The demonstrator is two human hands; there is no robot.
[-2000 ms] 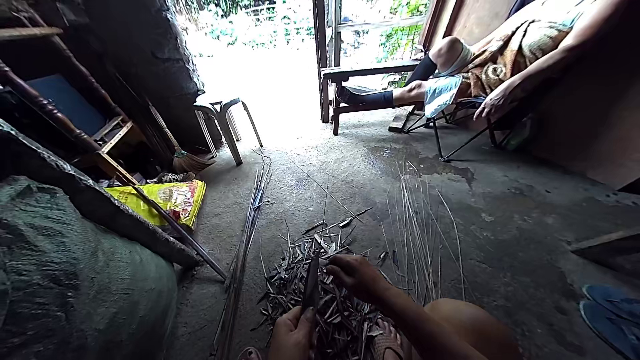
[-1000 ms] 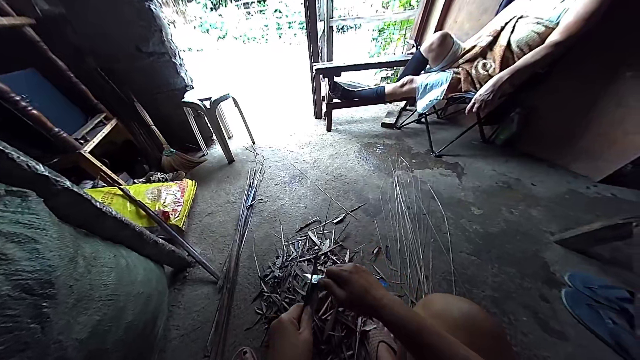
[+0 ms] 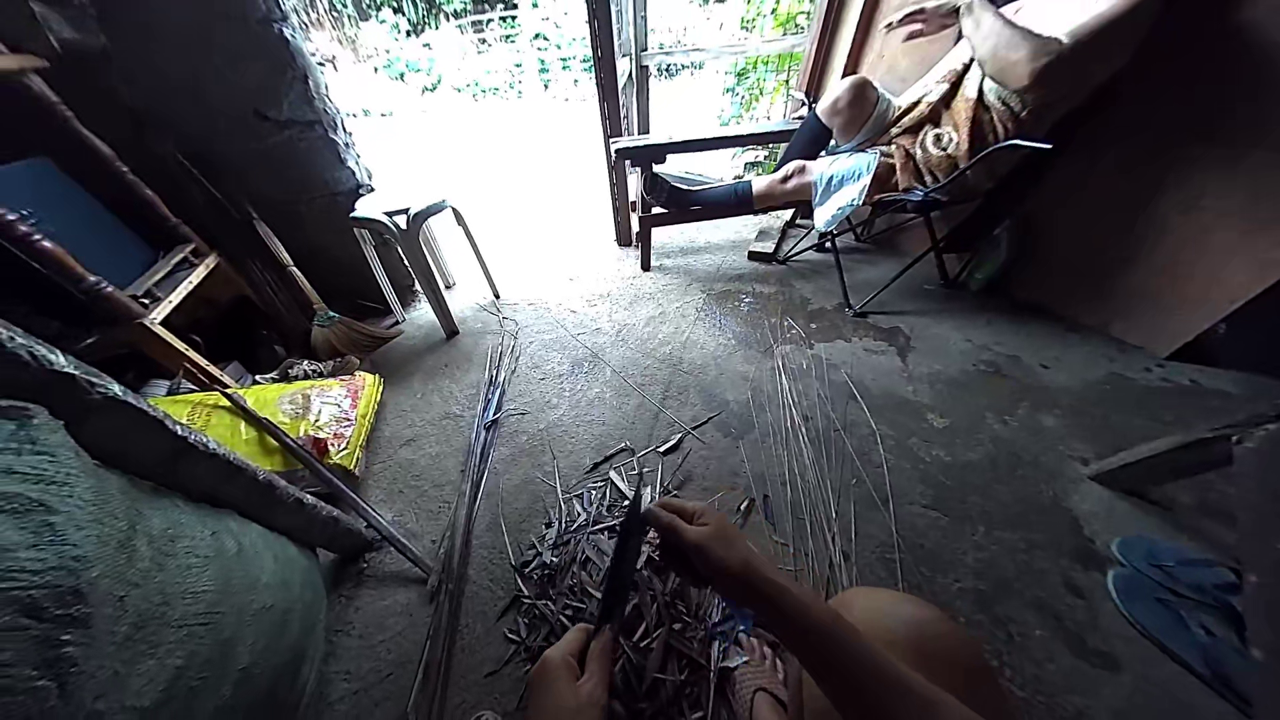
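Observation:
My left hand is closed around the lower end of a long dark blade, probably a knife, tilted up and away from me. Close beside its upper part is my right hand, fingers pinched together; whether a thin strip is between them cannot be told. Beneath both hands lies a heap of dark, dry leaf shavings on the concrete floor. A bundle of long thin sticks lies left of the heap, and thinner, paler sticks are spread on the right.
A yellow printed sack, a soft broom and a metal-legged stool stand or lie at left. A person reclines in a folding chair, feet on a wooden bench. Blue flip-flops are at right.
The dark blade, upright between my hands two seconds ago and hard to see one second ago, shows plainly again. The seated person's arm has risen from the lap.

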